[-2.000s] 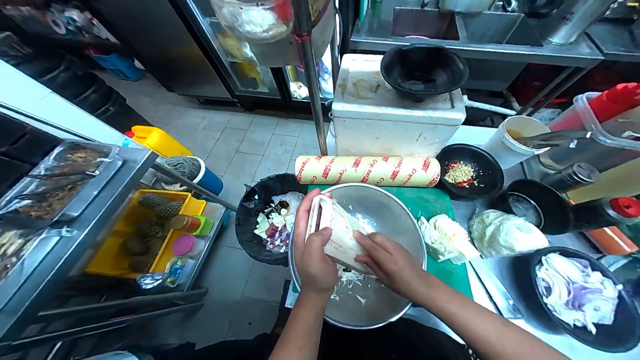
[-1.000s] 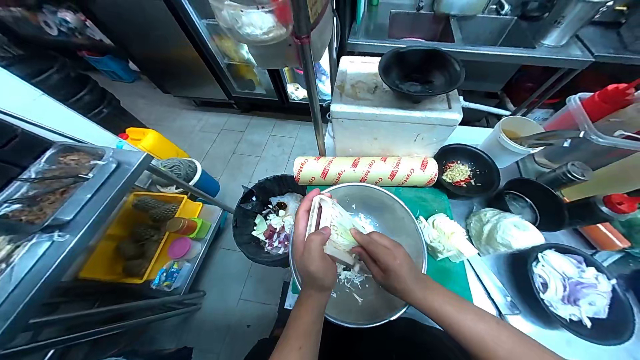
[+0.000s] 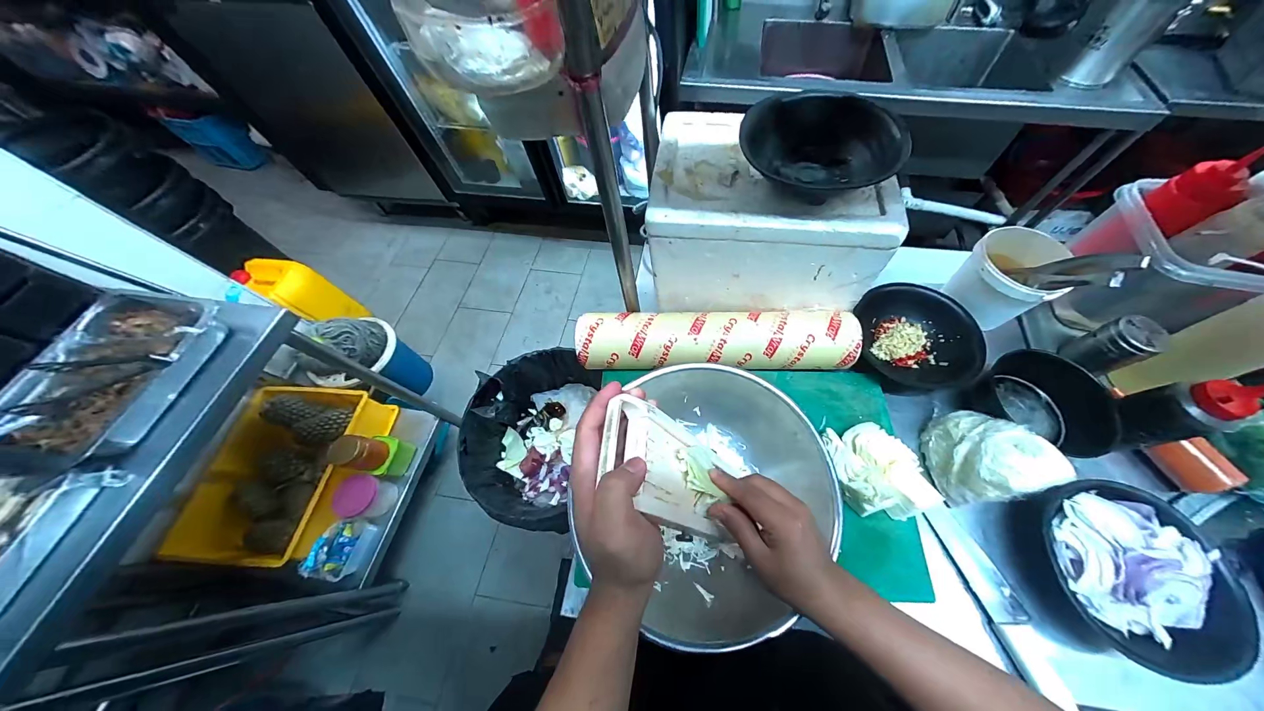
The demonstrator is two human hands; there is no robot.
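Note:
My left hand (image 3: pixel 620 504) grips a white hand slicer (image 3: pixel 647 469), tilted over a large metal bowl (image 3: pixel 780 592). My right hand (image 3: pixel 775 533) pinches a small piece of pale green cabbage (image 3: pixel 701 474) against the slicer's face. White shreds (image 3: pixel 691 553) lie in the bowl beneath. The bowl stands on a green cutting board (image 3: pixel 879 553). Right of the bowl lie loose cabbage leaves (image 3: pixel 874 469) and a larger cabbage piece (image 3: pixel 992 459).
A plastic-wrap roll (image 3: pixel 719 340) lies behind the bowl. A lined bin (image 3: pixel 494 474) with vegetable scraps stands left. A knife (image 3: pixel 973 563), a black bowl of chopped garlic and chili (image 3: pixel 923 336) and a black bowl of sliced purple-white vegetable (image 3: pixel 1136 573) are right. A metal shelf (image 3: pixel 227 365) borders the left.
Both hands keep to the same place over the bowl. The cabbage on the slicer looks smaller than a second ago, and the right fingers have shifted a little along its face.

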